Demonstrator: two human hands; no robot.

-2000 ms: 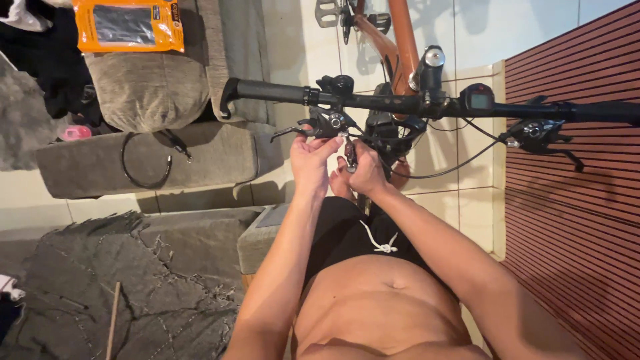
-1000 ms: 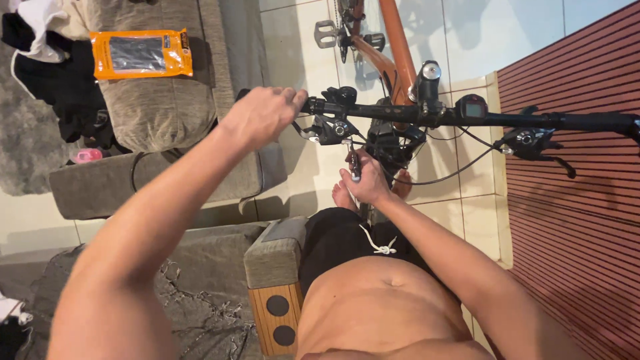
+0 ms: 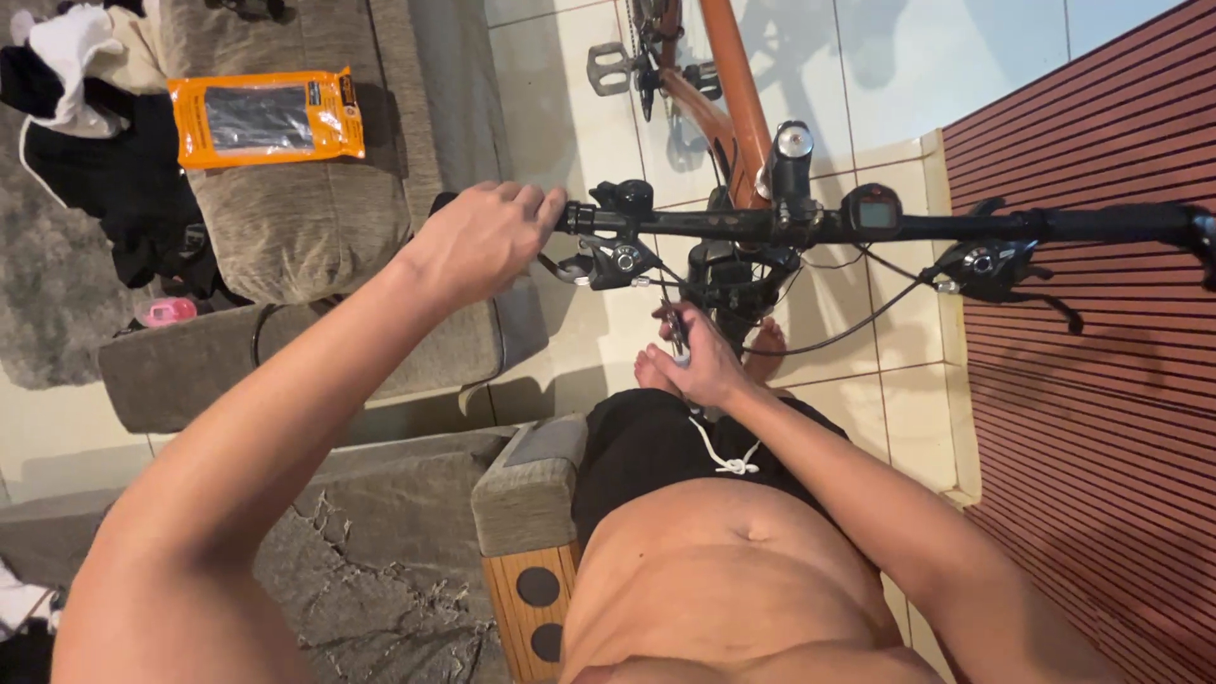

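Note:
A bicycle with an orange frame (image 3: 737, 95) stands in front of me, its black handlebar (image 3: 722, 224) running across the view. My left hand (image 3: 489, 237) is wrapped over the grip at the handlebar's left end. Just right of it are the left brake and shifter unit (image 3: 619, 258) and a black bell-like part (image 3: 623, 195). Below that unit, my right hand (image 3: 701, 359) holds a small metal hand tool (image 3: 677, 332), whose exact kind I cannot tell. A cycle computer (image 3: 872, 211) and a front light (image 3: 794, 142) sit on the bar. The right brake lever (image 3: 1045, 302) points down.
An orange package (image 3: 267, 119) lies on the sofa cushion (image 3: 294, 223) at the left, beside dark and white clothes (image 3: 104, 171). Closer to me is a sofa armrest (image 3: 527, 484) with a wooden panel. A slatted reddish panel (image 3: 1102, 380) stands at the right.
My left hand has moved from beside my right hand, under the brake unit, to the left grip. My right hand still holds the tool below the handlebar.

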